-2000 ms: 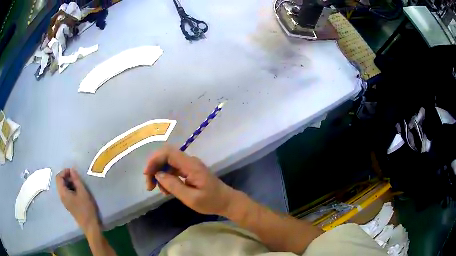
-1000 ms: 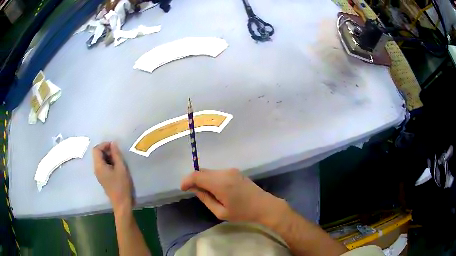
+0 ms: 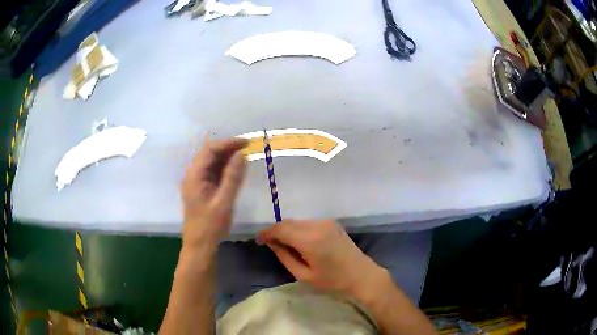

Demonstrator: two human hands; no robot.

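The tan curved template (image 3: 298,142) lies on a white curved collar piece (image 3: 332,154), whose white border shows around it. My left hand (image 3: 213,183) is over the left end of both and hides that end; its fingers are apart, and I cannot tell if they touch the template. My right hand (image 3: 307,252) holds the blue-purple marking pencil (image 3: 273,186) by its near end, near the table's front edge. The pencil points away from me, its tip in front of the template's middle in the picture.
A stack of collar pieces (image 3: 101,152) lies at left, a second pile (image 3: 291,47) at far middle. A small tan-patched bundle (image 3: 90,67) is far left. Black scissors (image 3: 398,40) and a steam iron (image 3: 517,85) are at right. Scraps (image 3: 229,9) lie at the far edge.
My left hand has moved right from beside the left stack to the template's left end, and its fingers have opened. My right hand still holds the pencil. The view has shifted.
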